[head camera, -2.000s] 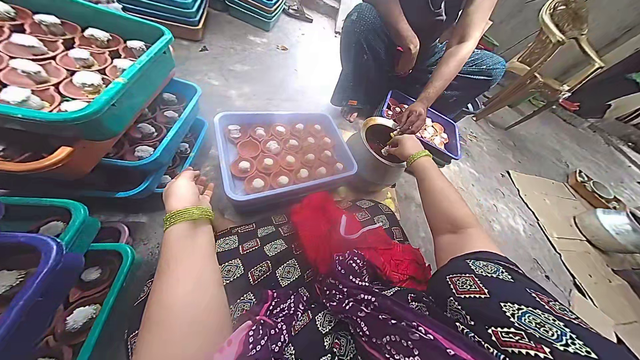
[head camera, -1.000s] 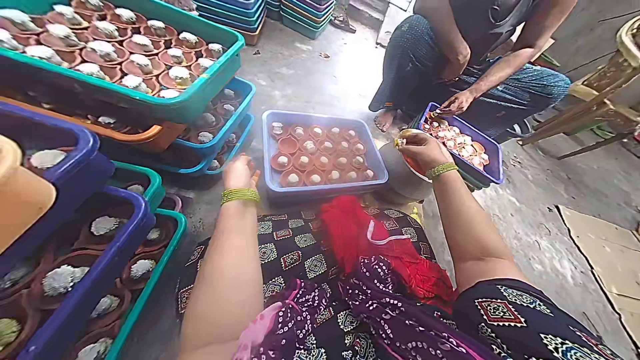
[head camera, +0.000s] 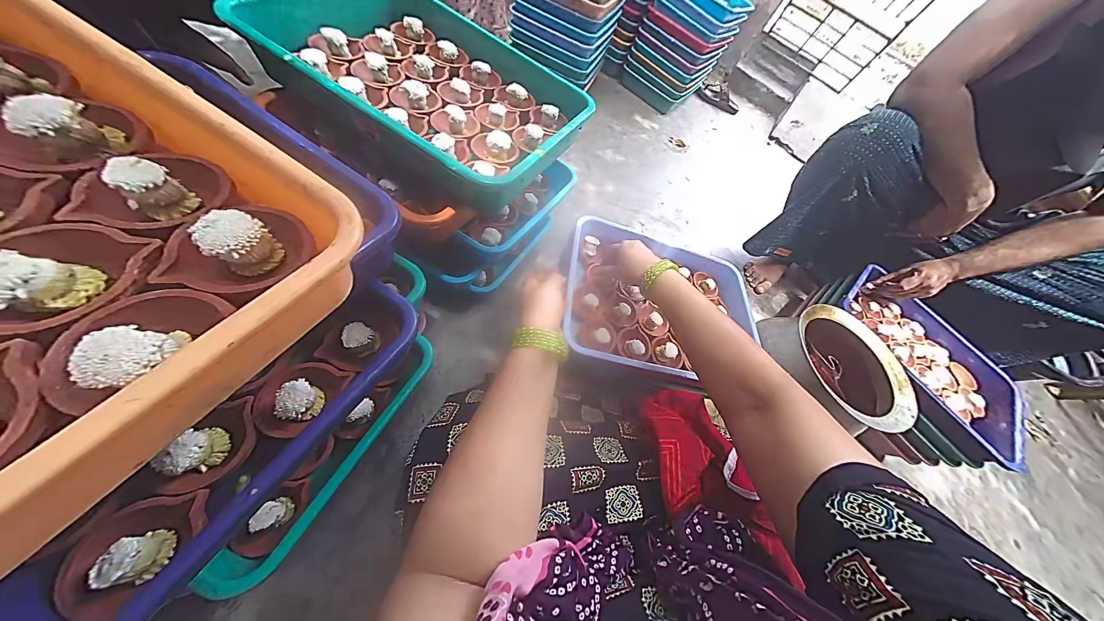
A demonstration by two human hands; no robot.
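A pale lavender plastic tray holding rows of small red clay cups with white tops sits in front of me. My left hand, blurred, is at the tray's left edge; whether it grips the rim I cannot tell. Over the cups at the tray's back left reaches my right hand, its fingers blurred, so what they hold is unclear. Right of the tray stands a round metal pot with dark liquid inside. Beyond it, a person's hand is over a purple tray of similar cups.
At left are stacked trays, orange, purple and green, filled with clay cups bearing white-topped pieces. Empty-looking tray stacks stand at the back. A person sits at the right. Grey floor shows behind the tray.
My right hand has moved from the pot to over the lavender tray's cups. The view has swung left, showing more of the stacked trays. The other person's hand has left the pot.
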